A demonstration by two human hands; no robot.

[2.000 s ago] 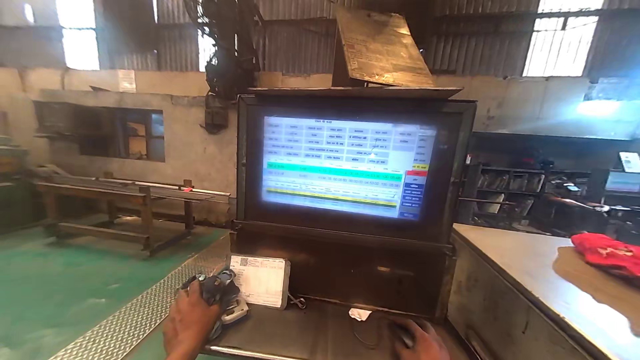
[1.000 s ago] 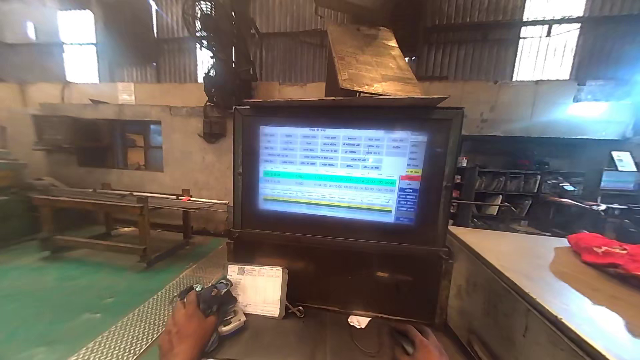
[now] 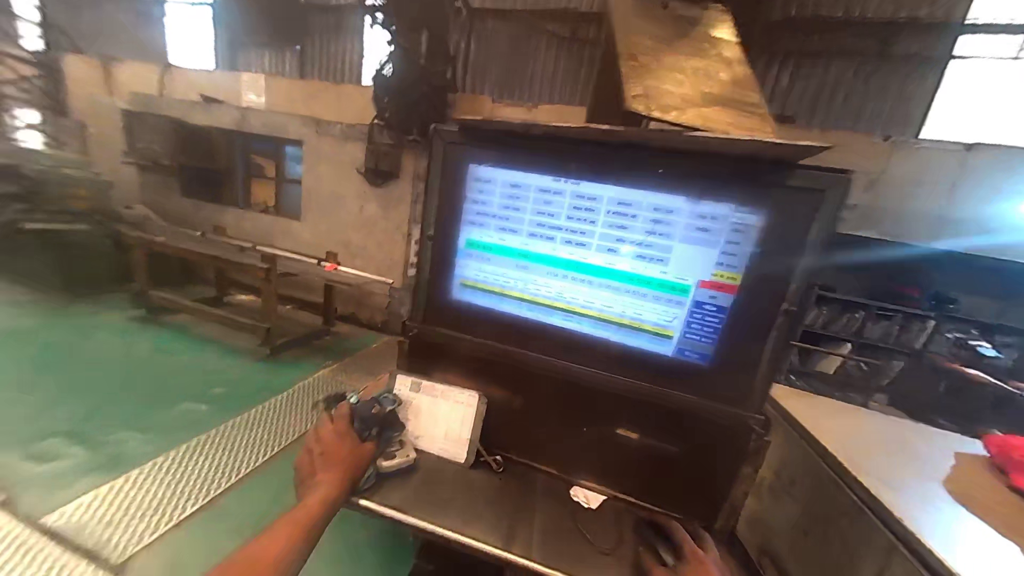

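Observation:
A dark, bulky object with pale parts (image 3: 392,436), its kind not clear, sits at the left end of a dark metal shelf (image 3: 512,512); my left hand (image 3: 334,454) is closed around its near side. At the shelf's right end my right hand (image 3: 680,548) rests over a dark computer mouse (image 3: 658,544), partly cut off by the lower edge of the view. Between the hands lie a crumpled white scrap (image 3: 588,497) and a thin cable. A printed sheet on a board (image 3: 440,418) leans upright beside the dark object. Above stands a lit screen (image 3: 596,264) with rows of writing.
The screen sits in a dark metal cabinet (image 3: 576,432). A pale-topped table (image 3: 888,472) with a red cloth (image 3: 1005,460) stands at the right. Farther left are a workbench (image 3: 240,272) with a long rod, and a tread-plate strip (image 3: 216,452) across the green floor. Racks (image 3: 864,328) stand behind right.
The view has tilted. My left hand stays at the dark object and my right hand stays at the mouse; nothing else has plainly changed.

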